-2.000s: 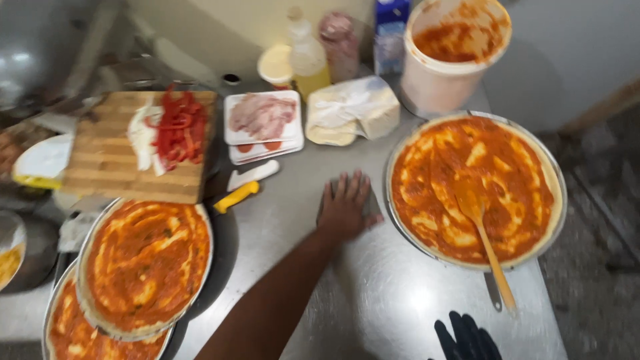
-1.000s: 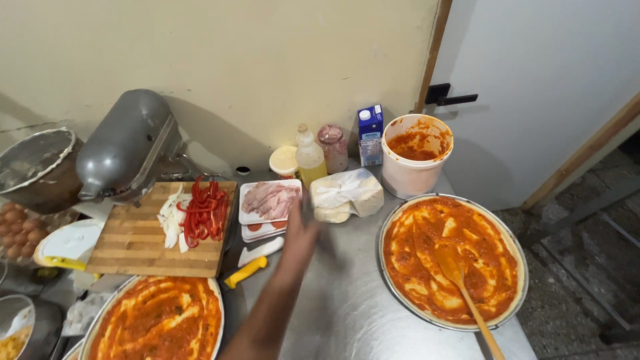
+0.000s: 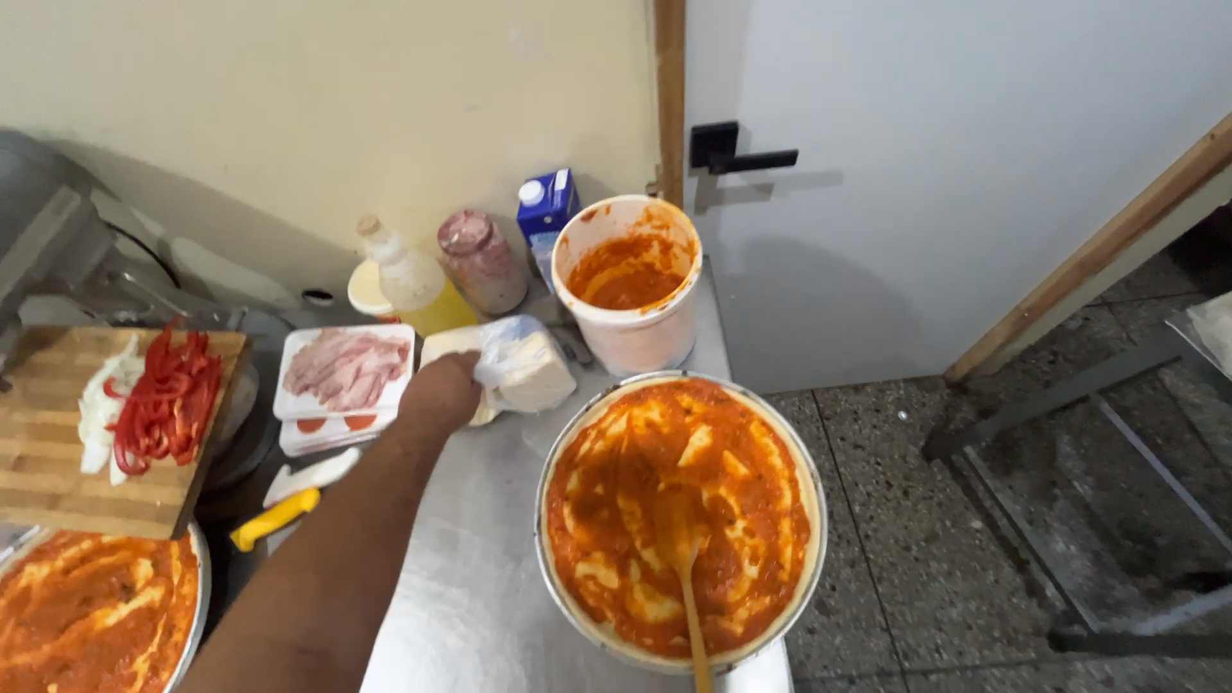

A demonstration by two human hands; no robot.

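Observation:
My left hand reaches across the steel table, its fingers closed on the clear plastic wrap of a pale block, perhaps cheese. Just left of it lies a white tray of sliced pink meat, stacked on another tray. To the right, a round pan holds dough spread with tomato sauce; a wooden spoon rests in the sauce. Behind that pan stands a white bucket with red sauce inside. My right hand is out of view.
A cutting board with pepper and onion strips overhangs another sauced pan. A yellow-handled tool lies nearby. An oil bottle, a jar and a blue carton line the wall. A door stands behind the table.
My left hand has moved from the bare tabletop to the wrapped block and taken hold of its plastic. A black-gloved hand at the lower edge has left view. The view has shifted right.

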